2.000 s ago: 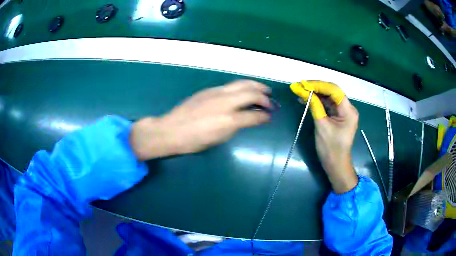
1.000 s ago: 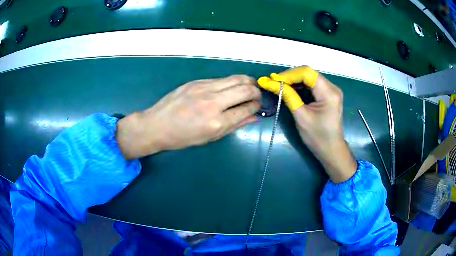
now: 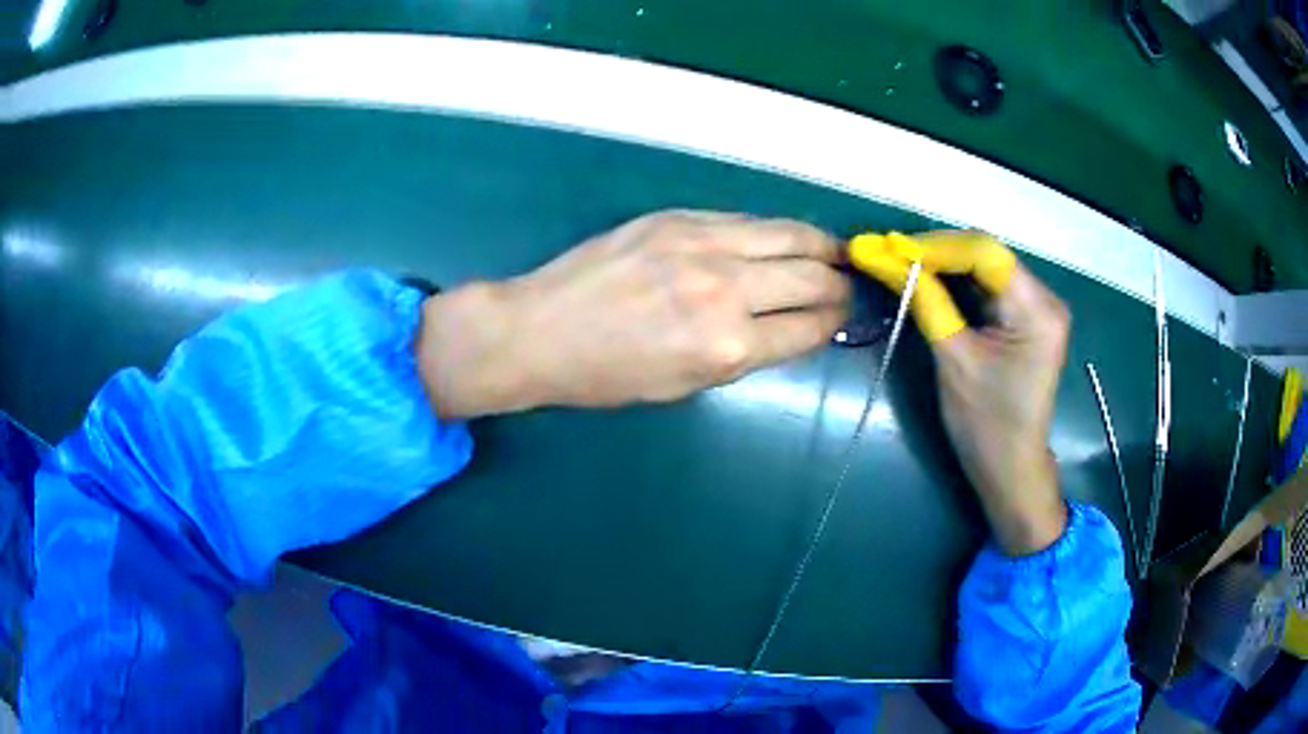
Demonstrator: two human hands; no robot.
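A round black part [image 3: 866,318] sits between my hands, mostly hidden by my fingers, with a small silver dot on its rim. My left hand [image 3: 653,308] is bare and closed on the part's left side. My right hand [image 3: 1004,359] wears yellow finger cots on thumb and fingers and pinches the top of a long thin magnet stick [image 3: 839,480] at the part's right side. The stick slants down to the bench's near edge. Whether a magnet is at the fingertips cannot be seen.
The green bench top [image 3: 617,516] meets a white rail [image 3: 574,79]. Beyond it, the green belt carries black parts [image 3: 970,79]. Spare magnet sticks [image 3: 1160,387] lie at the right. An open carton [image 3: 1262,523] with a clear plastic pack [image 3: 1237,620] stands at the right edge.
The view has shifted. Black parts on the belt have moved relative to the rail. Both hands remain together at the black part, where two seconds ago they were apart.
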